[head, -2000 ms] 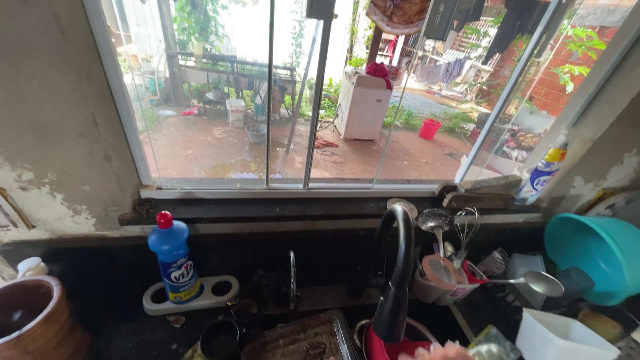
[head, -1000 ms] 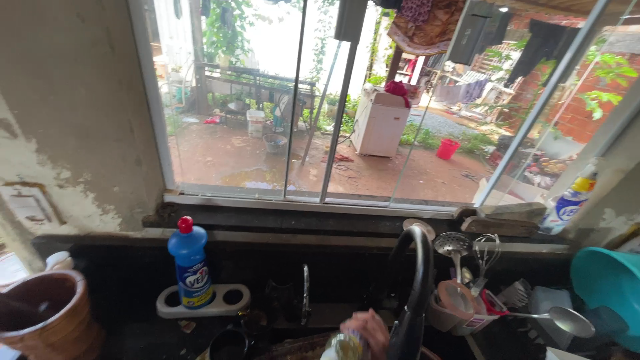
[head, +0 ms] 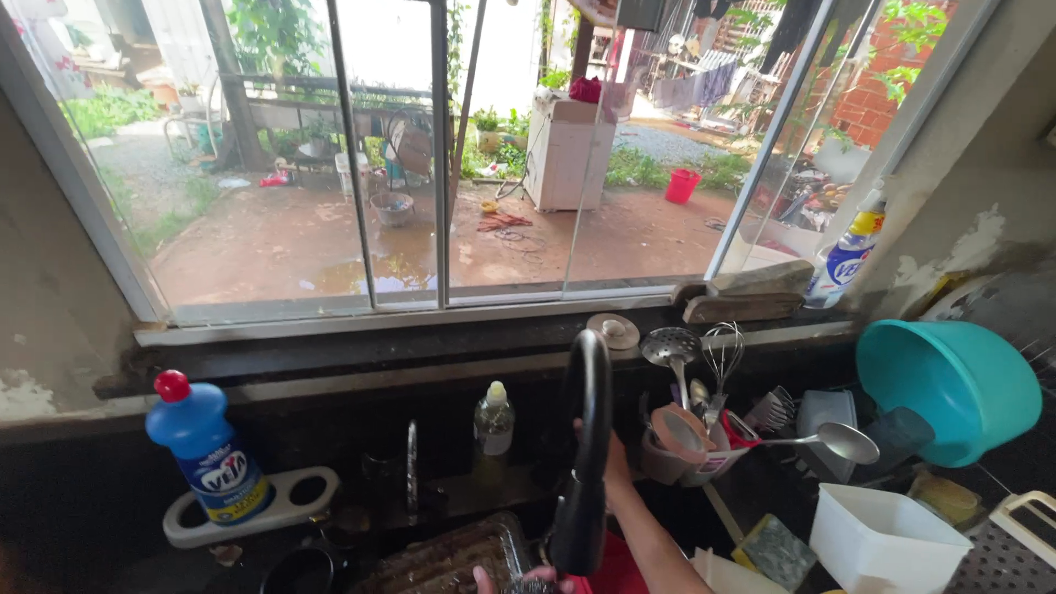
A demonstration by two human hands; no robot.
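My right hand (head: 610,458) reaches up from the lower right behind the black gooseneck faucet (head: 587,445); the spout hides most of its fingers, so its grip is unclear. At the bottom edge, fingertips of my left hand (head: 513,580) close on a dark, shiny, wiry thing (head: 530,586), perhaps a scourer. They are beside a clear rectangular dish (head: 450,554) with brown residue. A red container (head: 612,569) is partly visible below the faucet. Behind the sink, a clear bottle with a pale cap (head: 495,425) stands upright.
A blue detergent bottle (head: 210,458) stands in a white holder (head: 318,487) at left. At right are a utensil caddy (head: 701,466), a sponge (head: 773,551), a white square container (head: 887,536) and a turquoise basin (head: 949,388). A window (head: 412,318) spans the back.
A hand low near the faucet one second ago held a pale object. The clear bottle now stands behind the sink, and my right hand is behind the faucet. The view has shifted.
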